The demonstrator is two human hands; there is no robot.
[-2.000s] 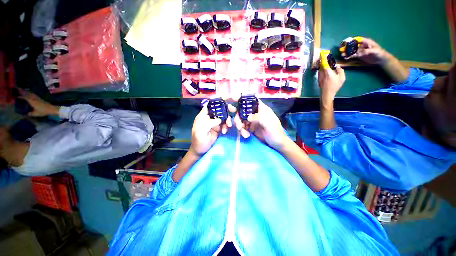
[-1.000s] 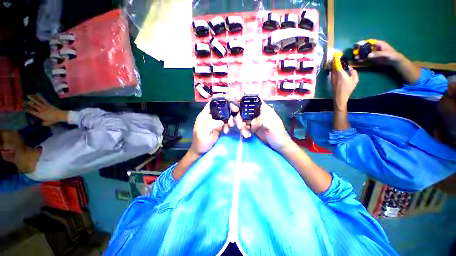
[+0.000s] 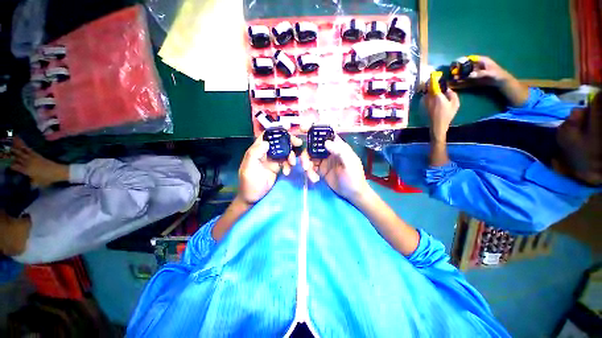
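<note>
My left hand (image 3: pixel 256 173) holds a black smartwatch (image 3: pixel 277 144), its lit screen showing white icons and facing up. My right hand (image 3: pixel 343 170) holds a second smartwatch (image 3: pixel 321 142), also lit with white icons. The two watches are side by side, a small gap apart, just in front of the near edge of the centre blister tray (image 3: pixel 336 86). That red-pink tray holds rows of black watches with white strap wraps at its left and right sides. Its middle pockets look bright pink and washed out. A white slip (image 3: pixel 384 47) lies over watches at its upper right.
Yellow and white paper sheets (image 3: pixel 210 39) lie left of the tray. Further left is another red tray (image 3: pixel 105 79) in clear film. A worker's grey sleeve (image 3: pixel 125 198) is at left. At right, a worker's hands (image 3: pixel 443 109) hold yellow-and-black items beside a wooden-edged green board (image 3: pixel 501 39).
Both watch screens now show white icons; the left one was darker a second ago. The view has shifted slightly. The right neighbour's hands hold their items closer together.
</note>
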